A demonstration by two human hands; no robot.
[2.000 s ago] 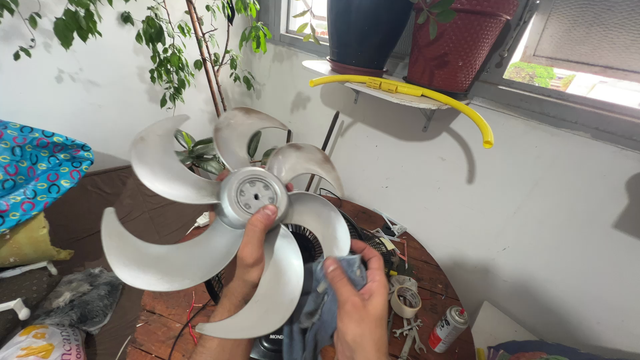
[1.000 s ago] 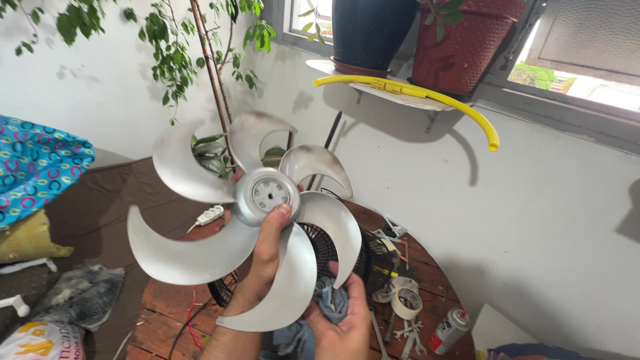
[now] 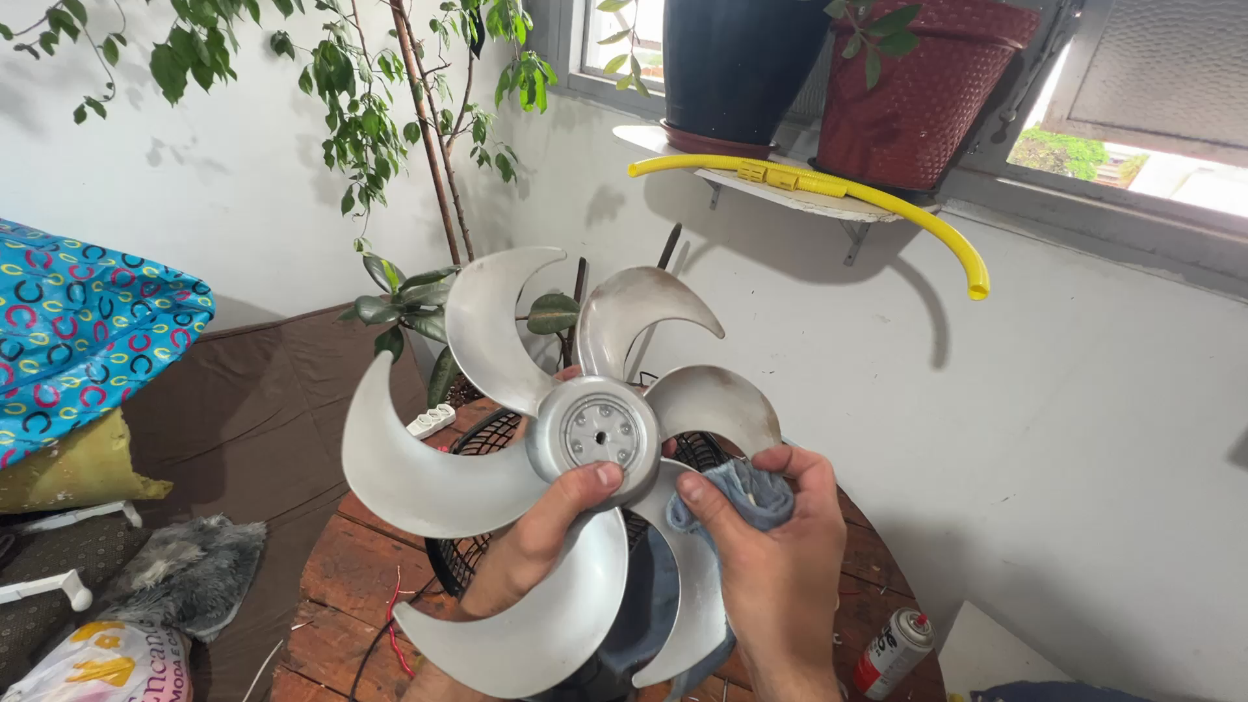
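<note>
A silver fan blade wheel (image 3: 487, 487) with several curved blades is held up over the round wooden table, its hub facing me. My left hand (image 3: 536, 531) grips it by the hub, the thumb on the hub's front and other fingers behind. Brownish grime marks the upper right blades. Between the thumb and fingers of my right hand (image 3: 780, 556) is a bunched blue-grey cloth (image 3: 736, 495), against the blades at the right of the hub. Behind the wheel, a black fan grille (image 3: 468, 556) shows in part on the table; the wheel hides much of it.
On the wooden table (image 3: 341, 575) lie red and black wires, with a spray can (image 3: 892, 651) at the right edge. A white power strip (image 3: 432, 420) is beyond the grille. A yellow corrugated tube (image 3: 907, 205) rests on the wall shelf below two plant pots. Leafy plants stand behind.
The cloth in my right hand has moved up from the lower blades to beside the hub. My left hand still holds the wheel, whose blades have turned somewhat.
</note>
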